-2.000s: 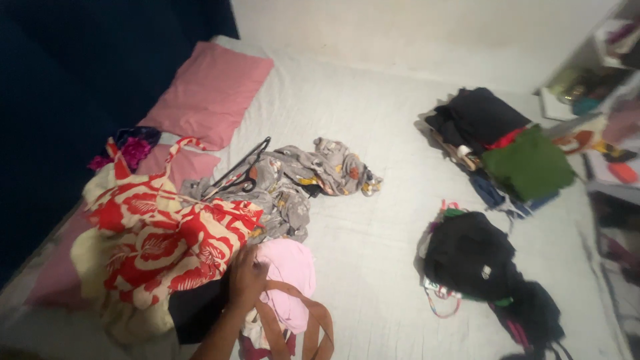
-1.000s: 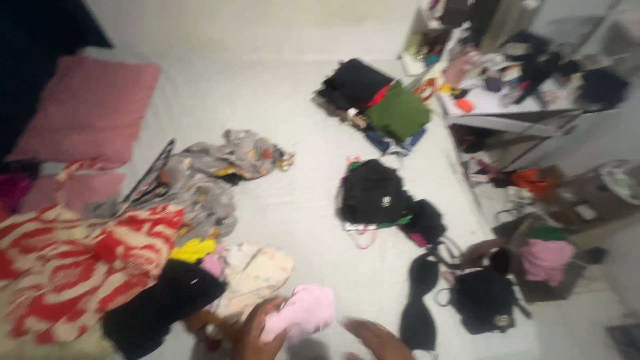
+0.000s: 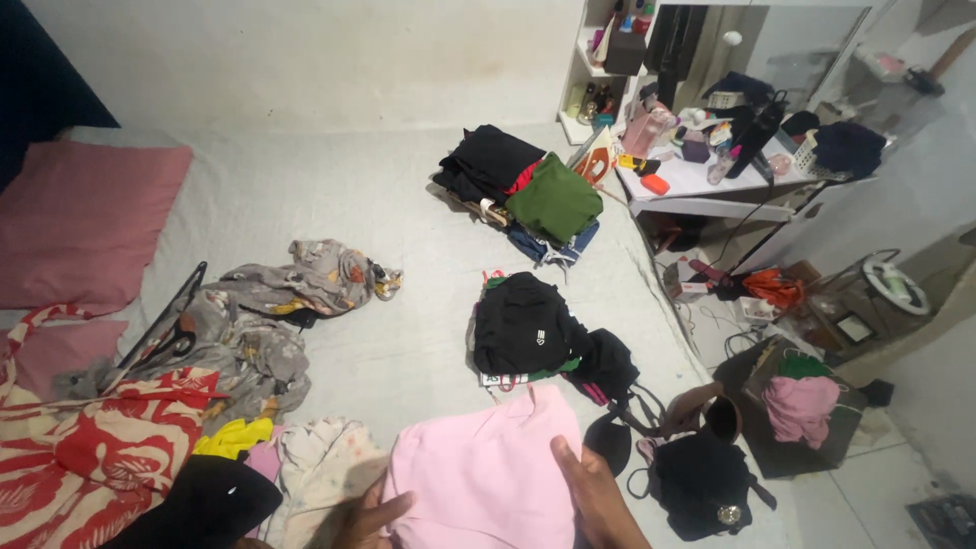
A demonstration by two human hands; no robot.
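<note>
A pink cloth garment [image 3: 484,473] is spread between my two hands above the bed's near part. My left hand [image 3: 374,511] grips its left edge, and my right hand [image 3: 598,492] holds its right edge. Just beyond it lies a pile of folded black clothing [image 3: 522,324]. Left of my left hand are a cream patterned cloth [image 3: 324,465], a yellow cloth [image 3: 232,437], a black garment [image 3: 202,499] and a red and cream patterned garment [image 3: 99,450]. Black bras and a black pile [image 3: 698,480] rest to the right of my right hand.
Farther back on the white bedsheet [image 3: 366,183] is a stack with a green folded garment [image 3: 555,200]. A grey patterned cloth [image 3: 305,286] lies beside a black hanger [image 3: 164,324]. Pink pillow [image 3: 91,221] at left; cluttered white dresser [image 3: 717,202] and a dark bin [image 3: 801,450] at right.
The pink garment was bunched near my left hand one second ago, with my right hand apart from it; now both hands hold it spread wider. The view has shifted to the right.
</note>
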